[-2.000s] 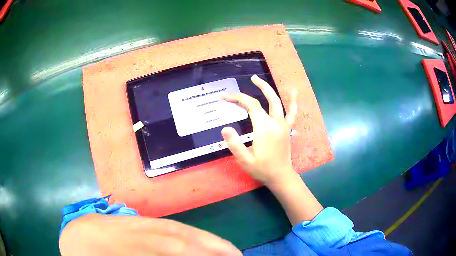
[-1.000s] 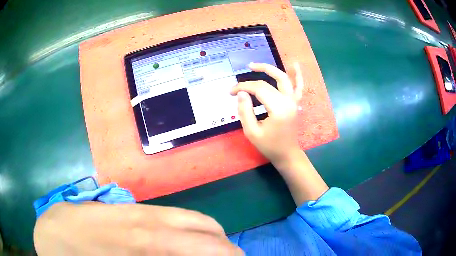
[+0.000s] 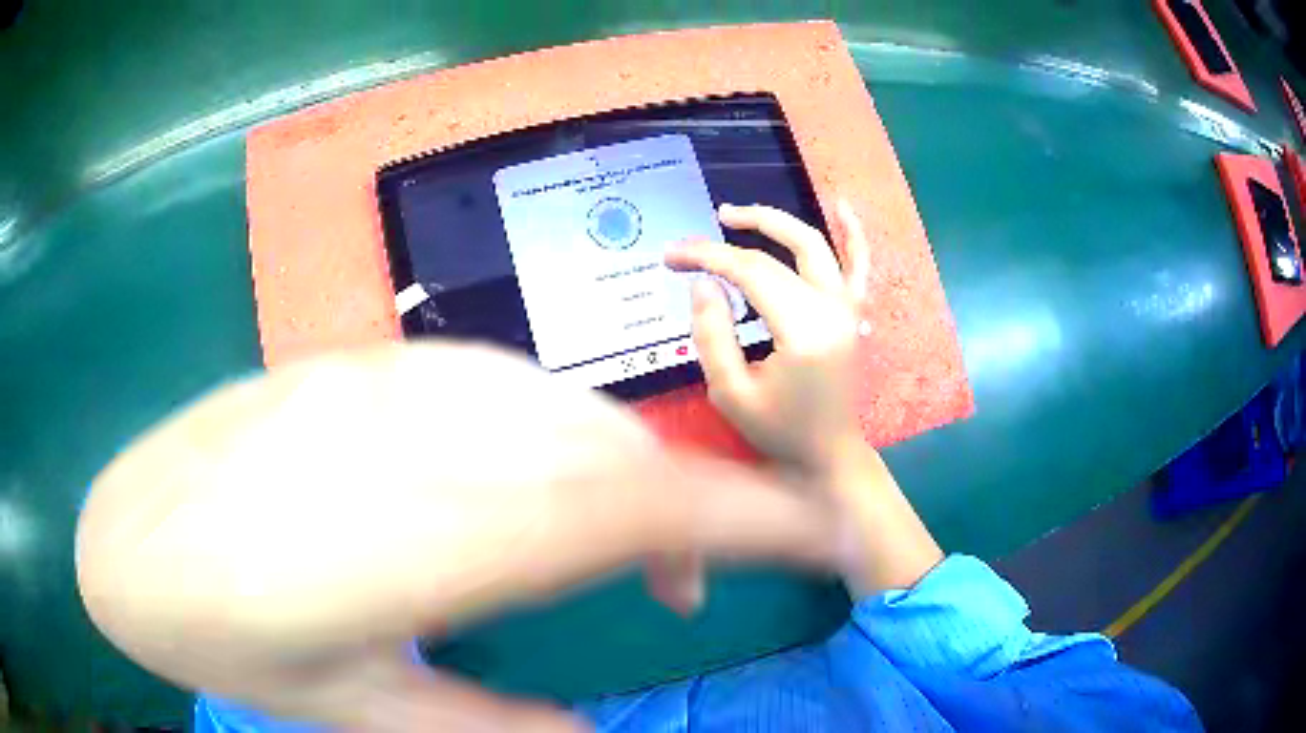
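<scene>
A tablet lies on an orange-red foam pad. Its dimmed screen shows a white rounded pop-up with a round blue picture and small text lines. A small pale label sticker is on its left edge. My right hand is over the tablet's lower right part, fingers apart and holding nothing, index fingertip at the pop-up. My left hand is large and blurred in front, covering the pad's lower left and the tablet's lower left corner. Its fingers reach toward my right wrist; whether they touch it is unclear.
The foam pad rests on a glossy green surface. Smaller orange-red pads with dark devices lie at the far right, one nearer and one farther back. A blue crate stands below the green edge, near a yellow floor line.
The screen went from a pop-up to a split page, now to a pop-up with a round picture. My left hand has moved up and right across the pad. My right hand stays over the tablet.
</scene>
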